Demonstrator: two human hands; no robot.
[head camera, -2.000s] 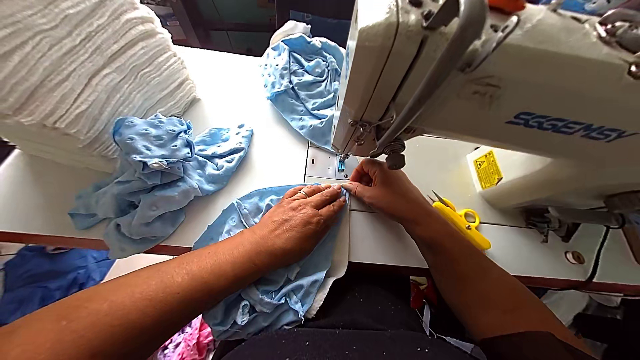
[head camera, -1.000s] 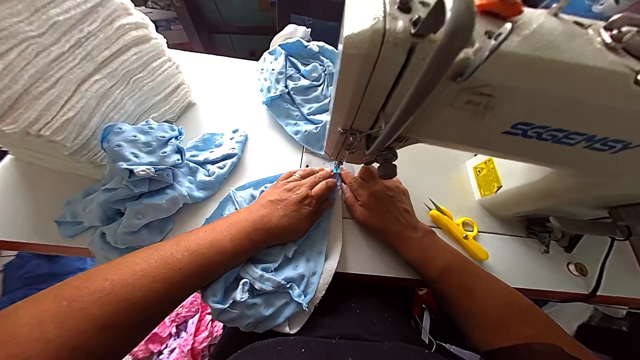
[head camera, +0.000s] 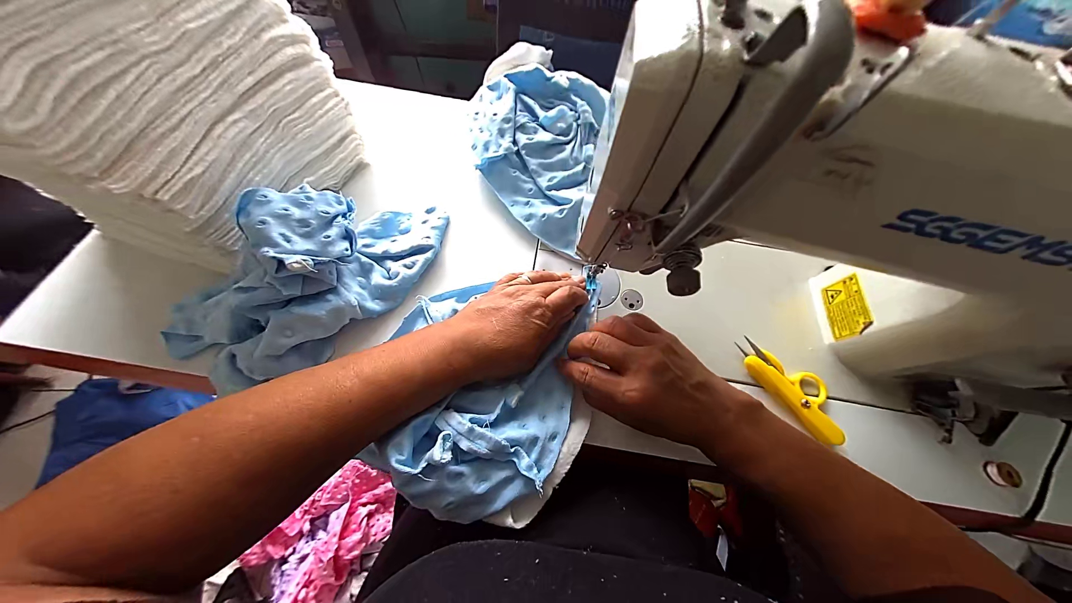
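Observation:
Blue dimpled fabric with a white layer under it (head camera: 486, 444) lies at the sewing machine's presser foot (head camera: 591, 276) and hangs over the table's front edge. My left hand (head camera: 528, 318) rests flat on this fabric, fingertips just left of the foot. Lower right of the foot, my right hand (head camera: 628, 368) pinches the fabric's right edge between thumb and curled fingers. The head of the sewing machine (head camera: 670, 126) stands above. Another blue fabric piece (head camera: 544, 142) lies behind the foot, partly hidden by the machine head.
Yellow thread snips (head camera: 796, 394) lie right of my right hand. A crumpled blue dimpled piece (head camera: 310, 260) sits at left, beside a tall stack of white cloth (head camera: 167, 109). A small bobbin (head camera: 1002, 474) is at far right. Pink fabric (head camera: 335, 528) lies below the table edge.
My right hand has moved back from beside the presser foot, down along the fabric's edge toward me. My left hand stays on the fabric near the foot.

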